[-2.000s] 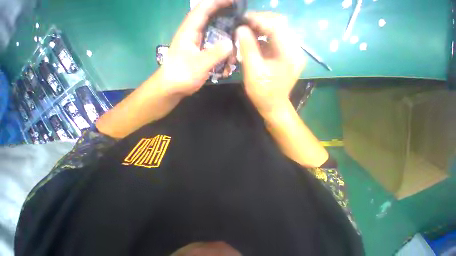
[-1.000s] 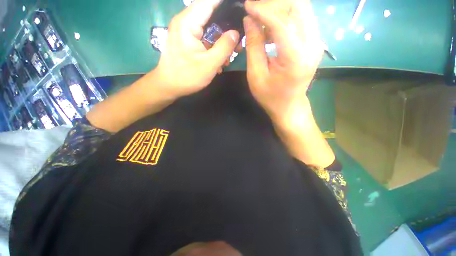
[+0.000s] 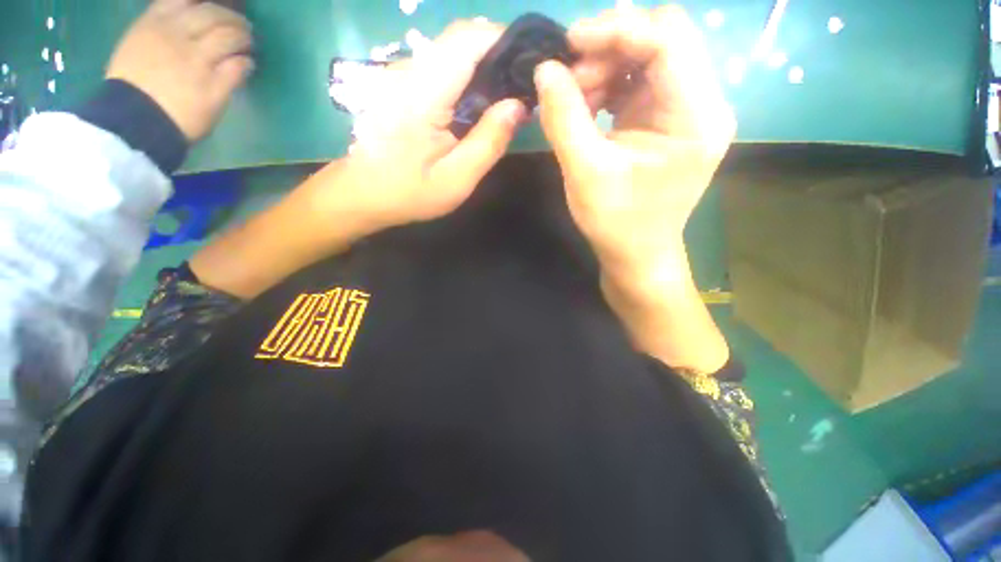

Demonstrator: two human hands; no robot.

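A black phone body (image 3: 510, 68) is held above the near edge of the green bench (image 3: 856, 99). A dark round area shows on its upper face. My left hand (image 3: 423, 132) grips its lower left part, with the thumb on the near side. My right hand (image 3: 642, 121) has its thumb and fingers closed on the upper right end, by the round area. Whether the right fingers also pinch a small part cannot be told. Another handset or part (image 3: 353, 85) lies on the bench, partly behind my left hand.
Another person's hand (image 3: 181, 66) and grey sleeve reach over the bench at the left. Small white pieces (image 3: 796, 75) and a thin tool (image 3: 774, 24) lie at upper right. A cardboard box (image 3: 862, 285) stands below the bench at right.
The other person's hand and sleeve have come in at the left, and the tray of phones there is no longer seen. The phone body now shows its black face with the round area.
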